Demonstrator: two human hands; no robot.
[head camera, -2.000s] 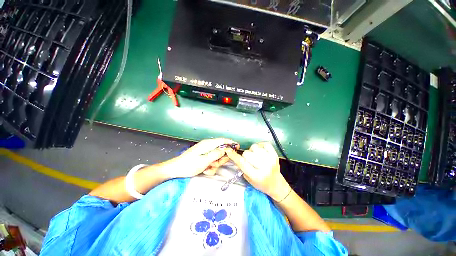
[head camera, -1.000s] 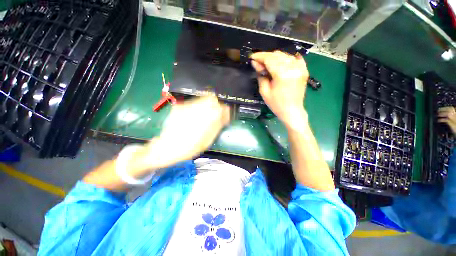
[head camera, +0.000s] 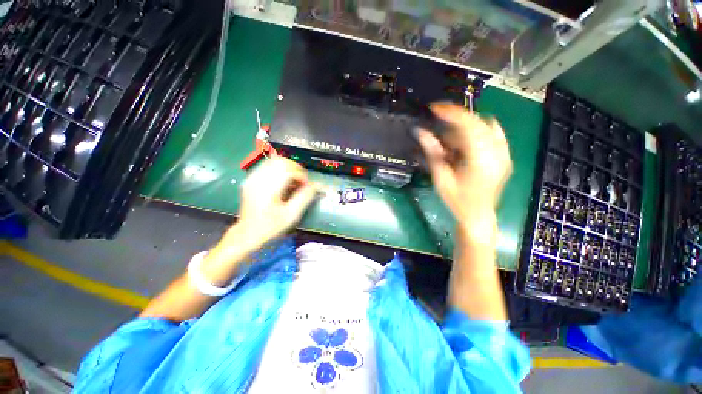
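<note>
A small module or frame (head camera: 352, 195) lies on the green mat in front of the black fixture box (head camera: 331, 108). The box's recessed nest (head camera: 377, 87) shows gold details. My left hand (head camera: 273, 200) is over the mat left of the small piece, fingers curled, close to the red-orange cutters (head camera: 254, 158); I cannot tell whether it holds anything. My right hand (head camera: 473, 158) is blurred over the box's right front corner, thumb and fingers apart, with something dark between them that I cannot make out.
A partly filled tray (head camera: 581, 223) is at the right, stacked trays (head camera: 85, 100) at the left. A clear guard (head camera: 431, 27) is above the box. A clear tube (head camera: 210, 108) curves beside the left stack. Another person's blue sleeve (head camera: 654, 338) is at lower right.
My hands rose from my lap over the bench, then my right hand drew back rightward from the nest. The small piece now shows on the mat. The loose module right of the box no longer shows.
</note>
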